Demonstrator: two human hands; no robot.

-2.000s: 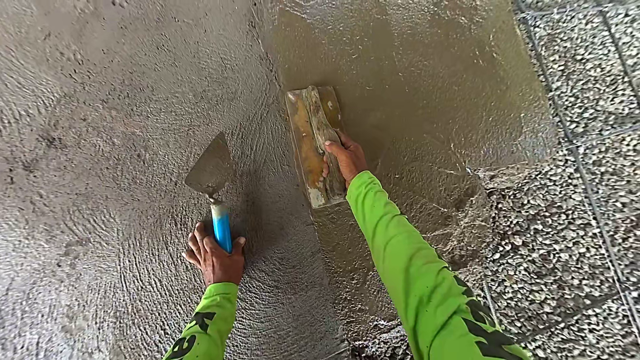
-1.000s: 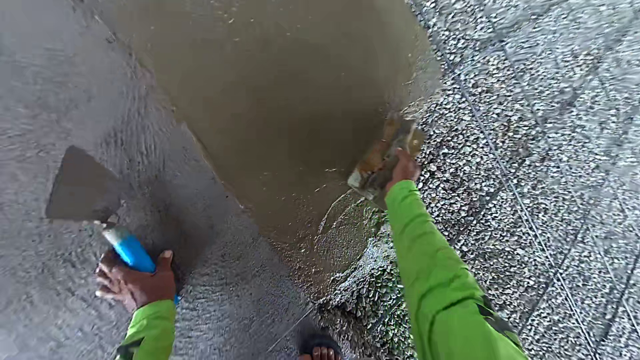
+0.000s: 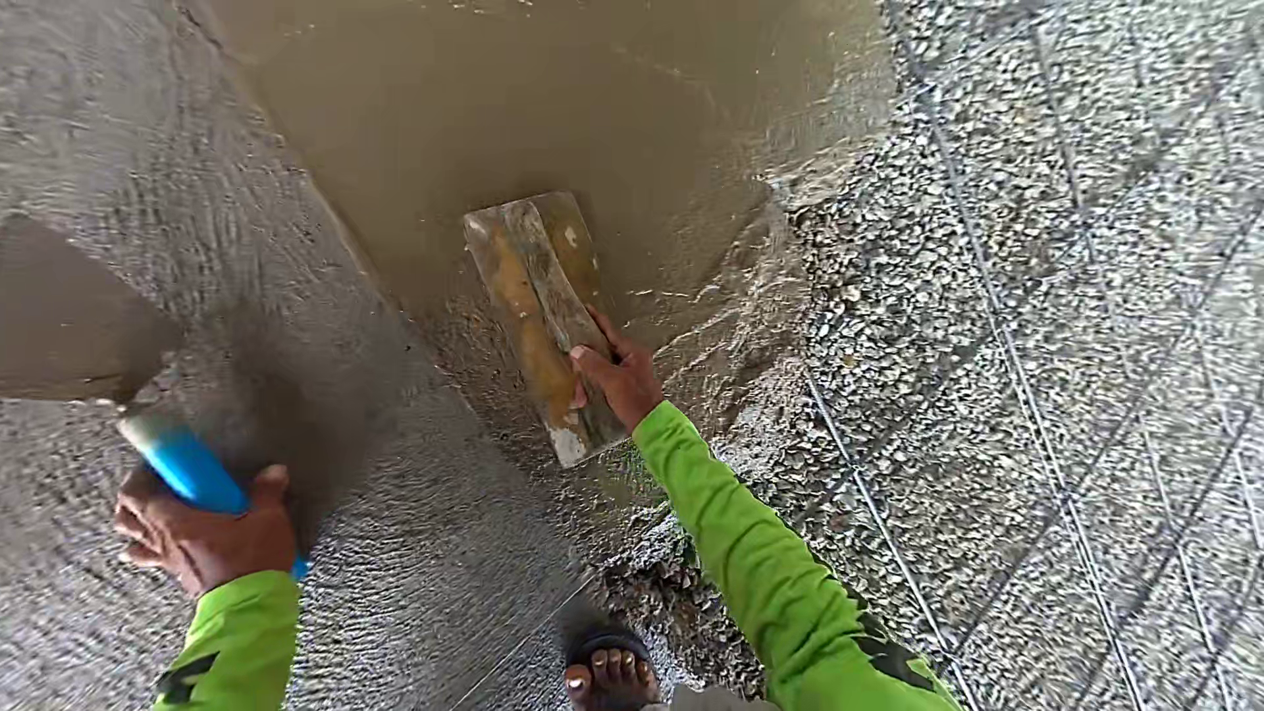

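My right hand (image 3: 622, 375) grips the handle of a worn rectangular hand float (image 3: 538, 316), which lies on wet mortar (image 3: 553, 118) near its lower edge. In my left hand (image 3: 212, 528) is the blue handle of a pointed trowel (image 3: 74, 316). The trowel's blade points to the upper left and is partly cut off by the frame's edge. It is over the grey textured mortar surface (image 3: 395, 592); whether it touches that surface I cannot tell.
Coarse gravel (image 3: 889, 395) with thin metal rods (image 3: 1017, 365) across it covers the right side. A foot in a dark sandal (image 3: 612, 671) stands at the bottom centre. The brown mortar's ragged edge borders the gravel.
My right hand has moved the float from the gravel's edge back left over the mortar, and the float has turned more upright in view. My left hand still holds the trowel. The view has shifted.
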